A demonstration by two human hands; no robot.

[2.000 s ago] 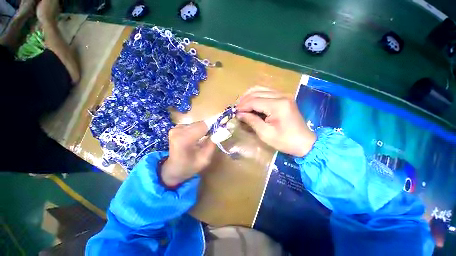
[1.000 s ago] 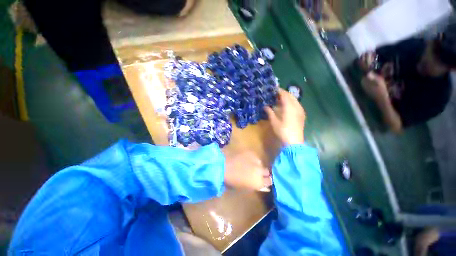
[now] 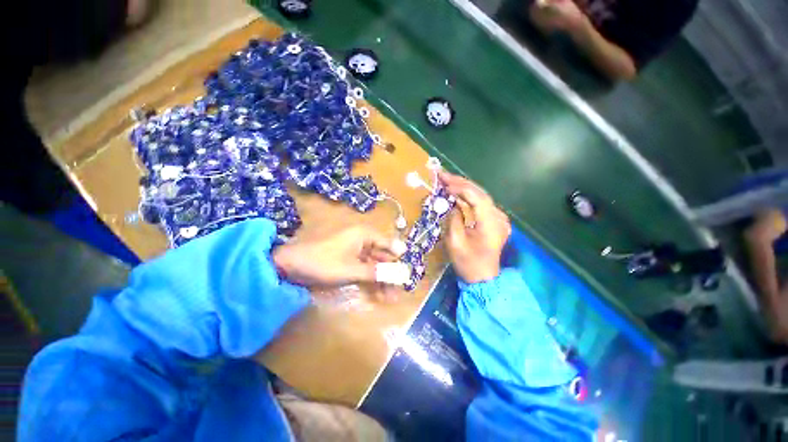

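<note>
A short linked strip of blue circuit boards [image 3: 425,228] is held between my two hands over the tan board. My left hand [image 3: 341,259], with white coverings on thumb and fingertip, grips its lower end. My right hand [image 3: 477,226] grips its upper end. Thin white lead wires with a pale ring end [image 3: 434,162] stick out at the top of the strip. The large board pile [image 3: 251,129] lies to the left, with white wires and ring ends along its edge.
Round black bases with white centres [image 3: 439,112] lie spaced on the green belt [image 3: 518,164]. Black parts with a wire [image 3: 644,262] lie further right. A glossy printed sheet [image 3: 432,345] is under my right arm. People's arms show across the belt, and a dark-clothed person is at far left.
My right hand has left the pile's edge and now holds a board strip together with my left hand. The view has turned, and the pile appears further left.
</note>
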